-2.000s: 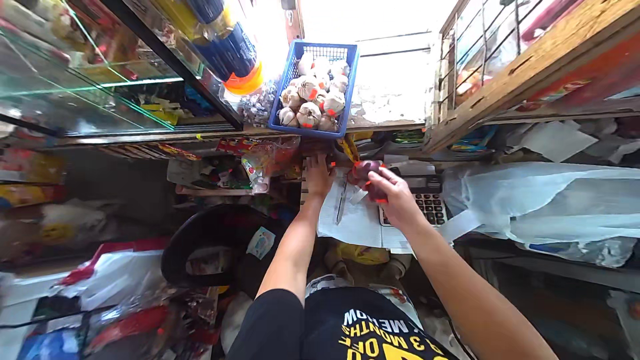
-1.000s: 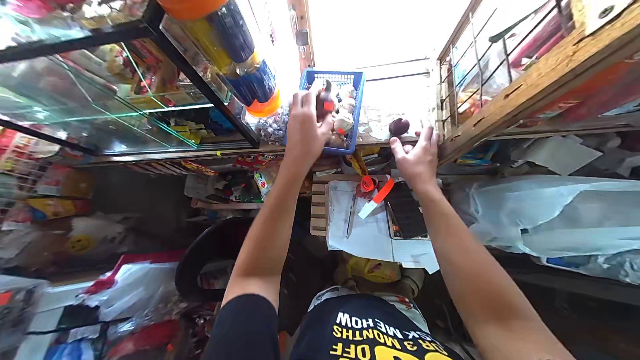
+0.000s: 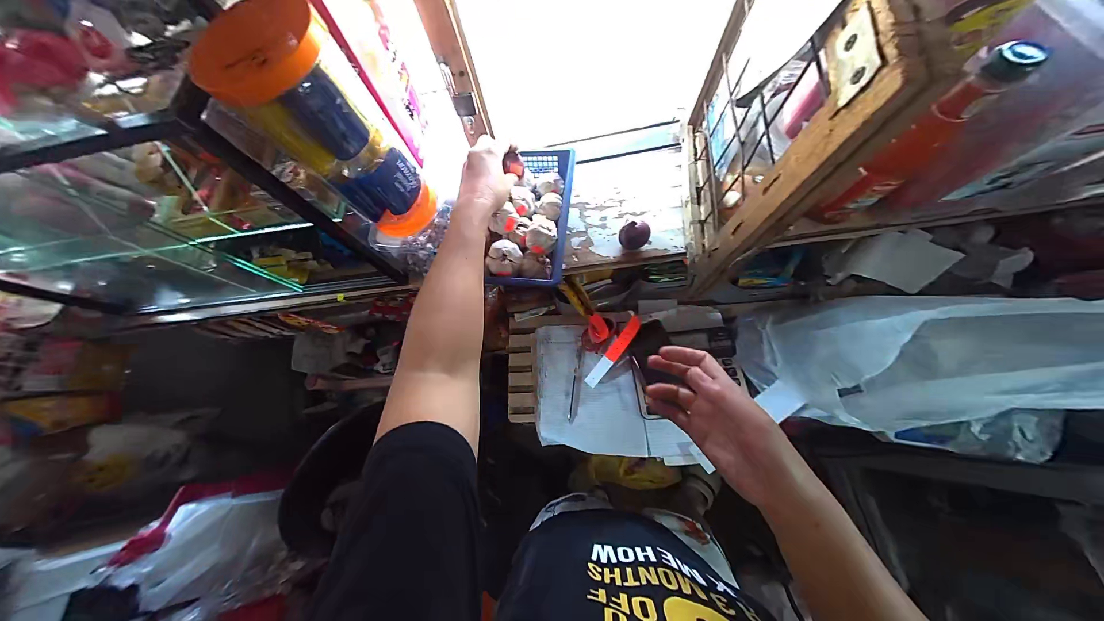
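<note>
My left hand (image 3: 486,175) reaches to the far left corner of a blue plastic basket (image 3: 565,216), its fingers at a red onion (image 3: 513,164); the grip itself is partly hidden. Garlic bulbs (image 3: 541,235) with orange stickers fill the basket. Another red onion (image 3: 635,235) lies on the worn ledge right of it. My right hand (image 3: 711,410) holds nothing, fingers apart, over the right edge of an open notebook (image 3: 556,371). On the notebook are a pen (image 3: 575,388), a strip of orange and white stickers (image 3: 614,352) and a dark phone-like object (image 3: 653,349).
Orange-lidded plastic jars (image 3: 405,194) stand left of the basket beside a glass display case (image 3: 172,233). A wooden-framed wire grille (image 3: 785,155) borders the ledge on the right. Clear plastic sheeting (image 3: 931,354) covers things right of the notebook. A dark round container (image 3: 319,483) is low at left.
My left hand has moved from over the basket's middle to its far left corner. My right hand has left the onion on the ledge and come back over the notebook.
</note>
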